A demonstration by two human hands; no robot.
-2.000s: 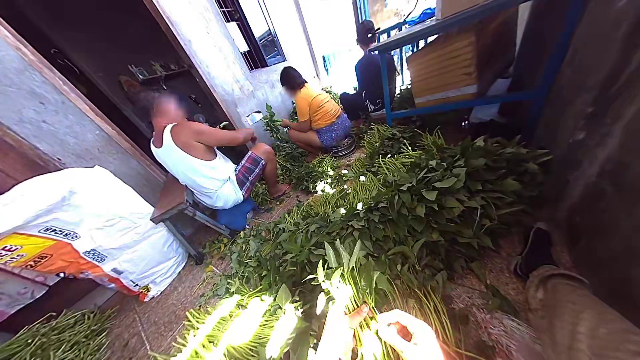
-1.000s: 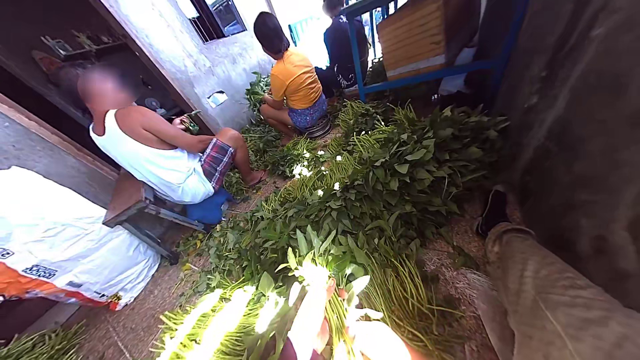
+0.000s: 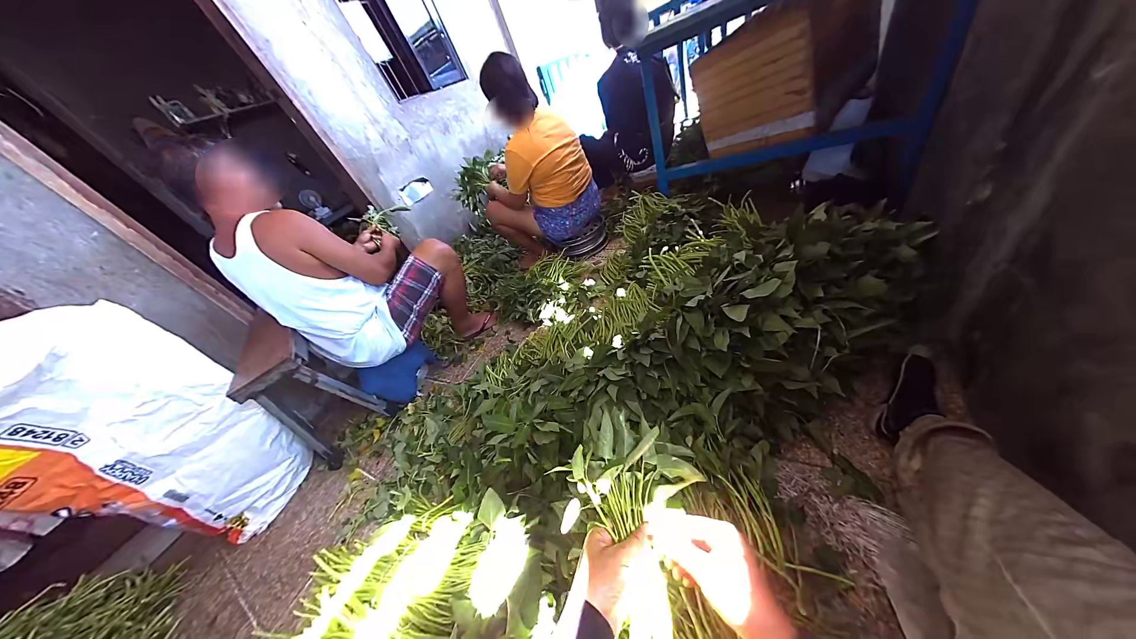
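Observation:
Near the bottom centre, my left hand (image 3: 611, 572) is closed around the stems of a bunch of leafy greens (image 3: 626, 470), its leaves pointing away from me. Close against its right side is my right hand (image 3: 714, 568), fingers bent at the stems; strong sunlight washes it out, so its exact hold is unclear. Beyond both hands spreads a large heap of leafy green stalks (image 3: 710, 355), with small white flowers (image 3: 555, 311) among them. Sunlit bundles of green stems (image 3: 399, 577) lie at the lower left.
A person in a white tank top (image 3: 311, 284) sits on a wooden bench (image 3: 266, 355) at left, holding greens. Farther off are a person in a yellow shirt (image 3: 550, 164) and one in dark clothes (image 3: 630, 106). A white sack (image 3: 160, 417) lies left; a blue metal frame (image 3: 799, 142) stands back right.
The person in the white tank top has raised their hands from near the knees, with greens now in them. My hands stay close together at the bunch.

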